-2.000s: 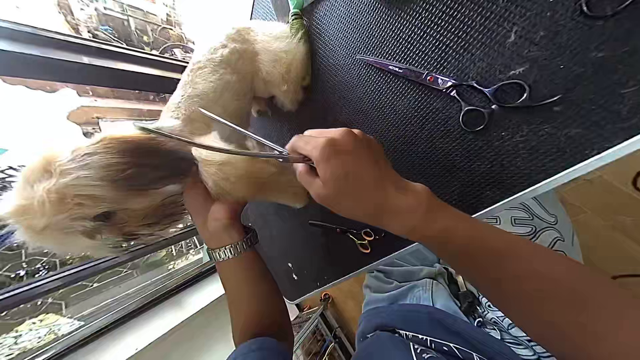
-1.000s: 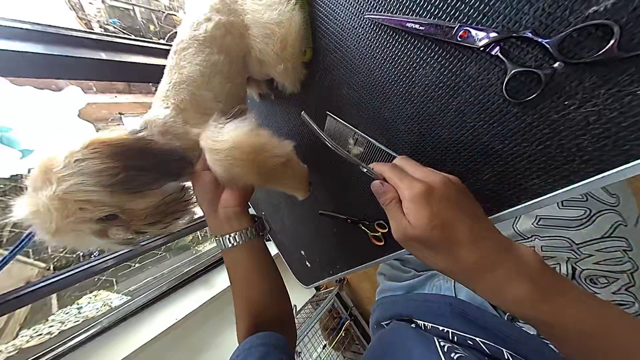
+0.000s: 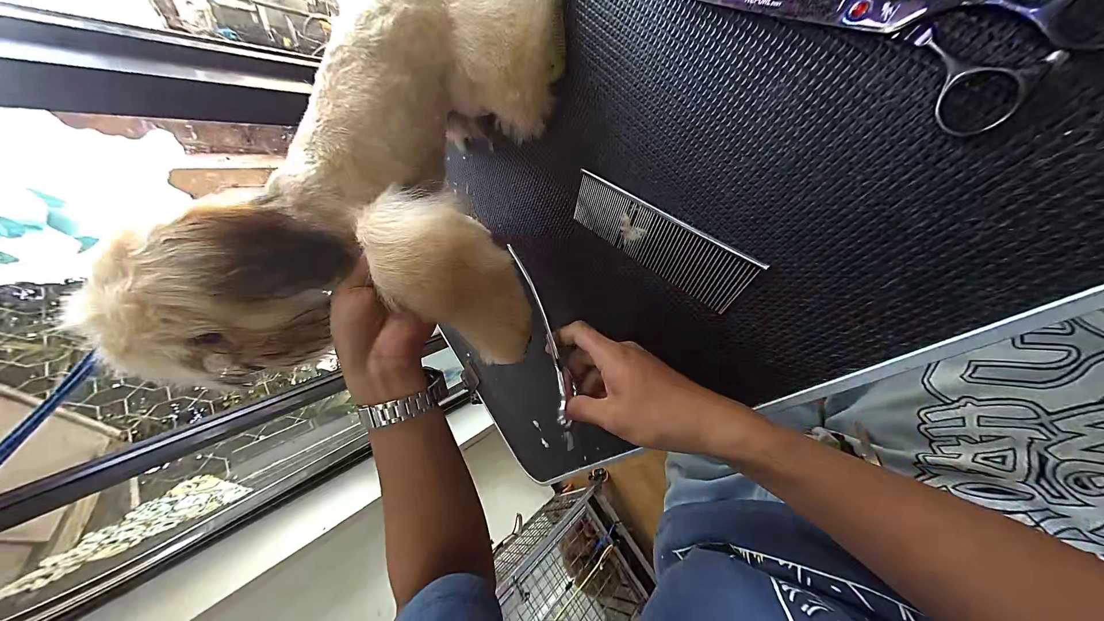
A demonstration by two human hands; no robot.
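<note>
A cream dog with a dark brown ear [image 3: 371,121] stands at the left on the black grooming table [image 3: 828,224], its head over the table's side. My left hand [image 3: 375,341], with a metal watch at the wrist, holds the dog's fluffy front leg [image 3: 453,272] from beneath. Beside that leg, my right hand [image 3: 617,379] grips curved grooming shears [image 3: 543,319] by the handle part, blades pointing up in the view. Whether the blades are apart cannot be told. A metal comb [image 3: 668,241] with a tuft of fur in its teeth lies on the table.
Purple grooming shears [image 3: 979,86] lie at the top right. A window with a dark frame [image 3: 155,82] runs along the left. Below the table's edge stands a wire cage [image 3: 573,552] with an animal's fur visible inside. A blue cord [image 3: 47,410] hangs at far left.
The comb, held in my right hand with the curved shears a second ago, now lies on the table. My right hand has moved left towards the front leg. The view has come nearer.
</note>
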